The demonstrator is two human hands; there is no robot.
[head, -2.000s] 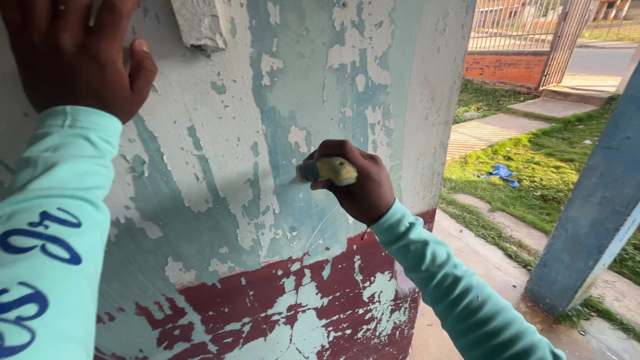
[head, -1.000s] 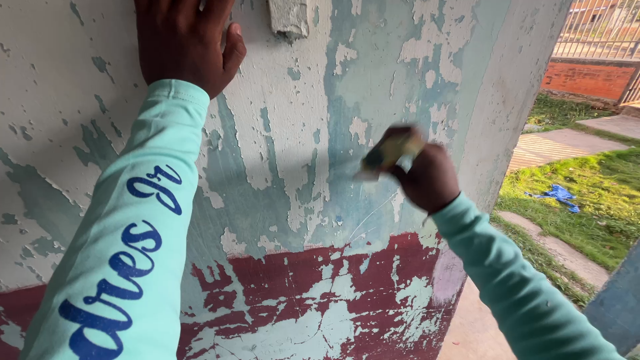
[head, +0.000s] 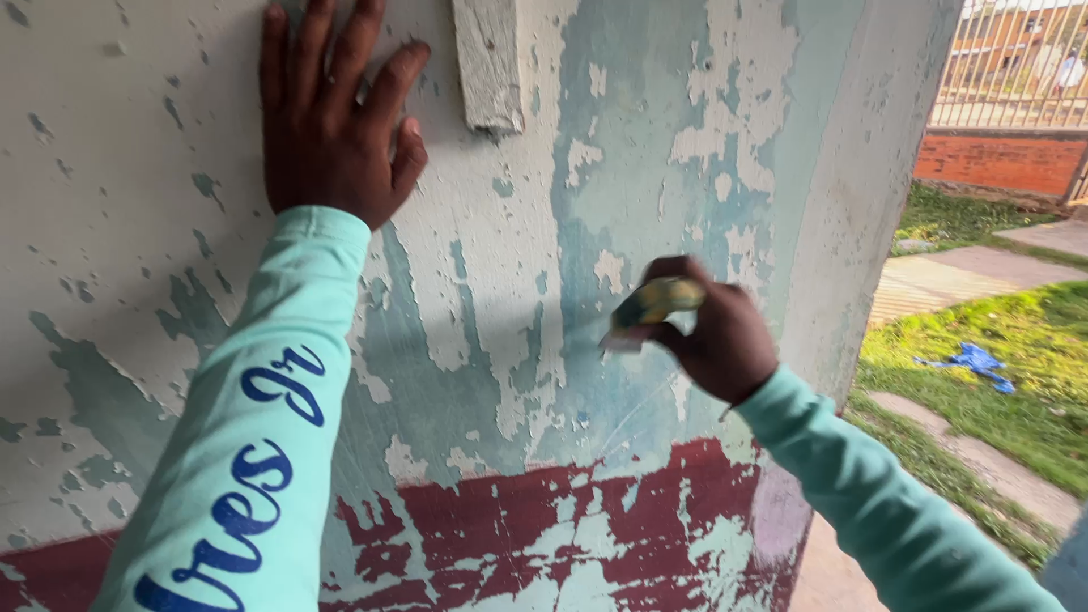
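Note:
My left hand rests with spread fingers on the upper part of a wall whose white and blue-green paint is peeling. It holds nothing. Lower and to the right, my right hand grips a hand scraper with a worn yellow and dark handle; its short blade, blurred, points left at the wall. Patches of bare blue-green surface lie around the tool. Below runs a band of flaking maroon paint. Both forearms wear turquoise sleeves, the left one bearing writing.
A white-painted strip sticks out from the wall beside my left hand. The wall's edge stands at right; beyond it lie grass with a blue scrap, paving, a low brick wall with a fence, and a distant person.
The view has shifted left, bringing more of the left wall and forearm into sight. My left hand stays on the wall; my right hand still grips the scraper, blurred by motion.

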